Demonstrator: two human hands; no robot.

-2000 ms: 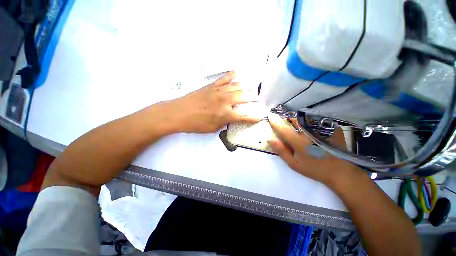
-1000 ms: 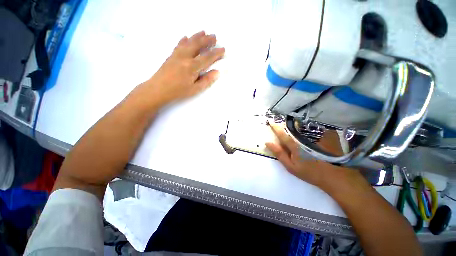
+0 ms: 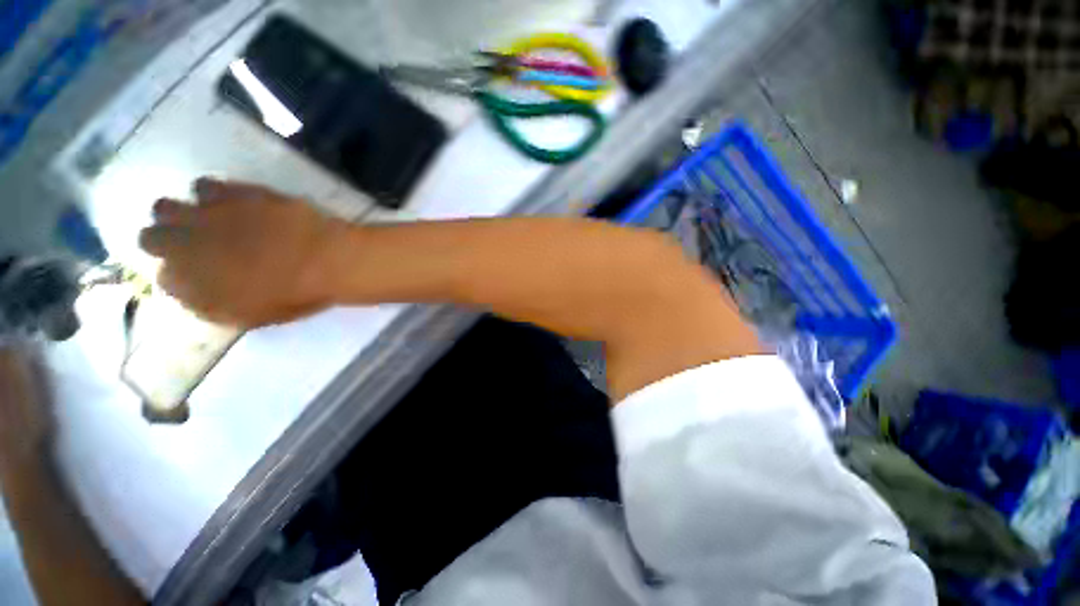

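My right hand lies over the bright, lamp-lit sewing area, its fingers bent and blurred; whether it holds anything does not show. My left hand is cut off by the left edge, with its forearm on the table, and its fingers are not clear. The pale machine plate lies in the table between them. Small metal sewing parts show at the left, blurred. White fabric cannot be told from the white table.
A black phone, yellow-and-green-handled scissors and a black oval object lie beyond my right forearm. A blue crate with grey fabric stands on the floor at right. Another blue crate and olive cloth are lower right.
The view has swung right, bringing in the phone and floor crates, with the machine head mostly out of view. My left hand has gone to the left edge. My right hand's fingers are now bent.
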